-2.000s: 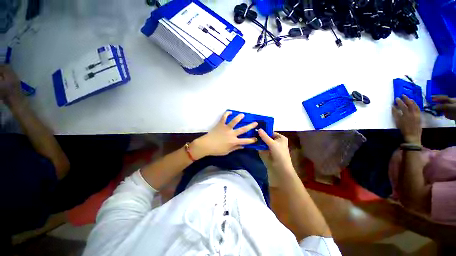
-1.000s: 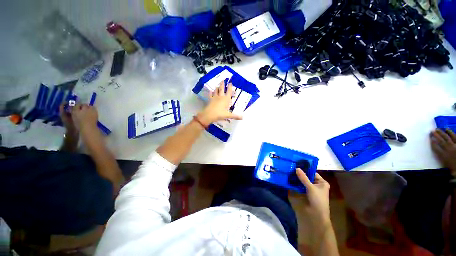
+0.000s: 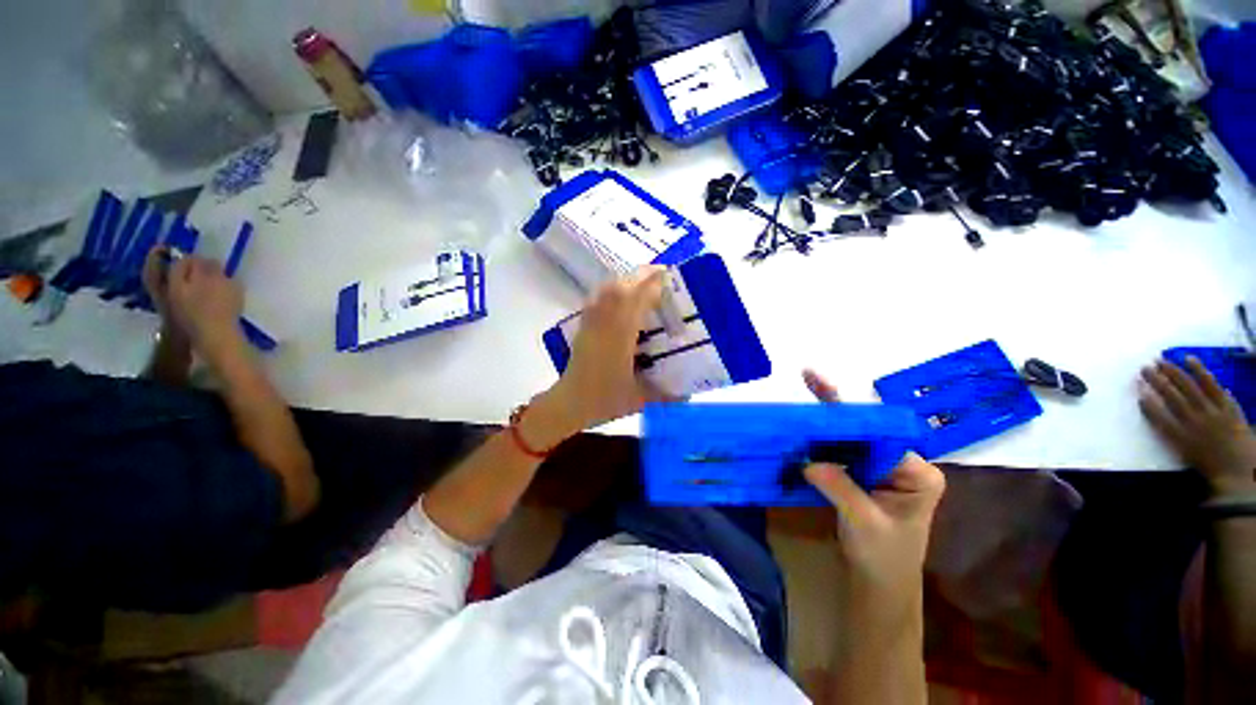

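Note:
My left hand (image 3: 613,344) holds a white retail box with blue ends (image 3: 727,320), with a cable picture on its front, just in front of the carton stack (image 3: 606,221). My right hand (image 3: 876,517) grips the right end of a blue insert tray (image 3: 730,461) above the table's front edge. The tray is tilted and blurred; a dark cable lies in it, with the black lump near my right thumb. Another blue tray with a cable (image 3: 950,393) lies on the table behind my right hand.
A smaller box pile (image 3: 413,303) lies left. A large black cable heap (image 3: 1019,124), a smaller heap (image 3: 585,103) and a box pile (image 3: 709,83) are at the back. Neighbours' hands show left (image 3: 200,296) and right (image 3: 1198,413). Clear plastic (image 3: 434,165) lies back left.
My left hand has moved from on top of the carton stack towards me with one box in it. My right hand has lifted and tilted the filled tray.

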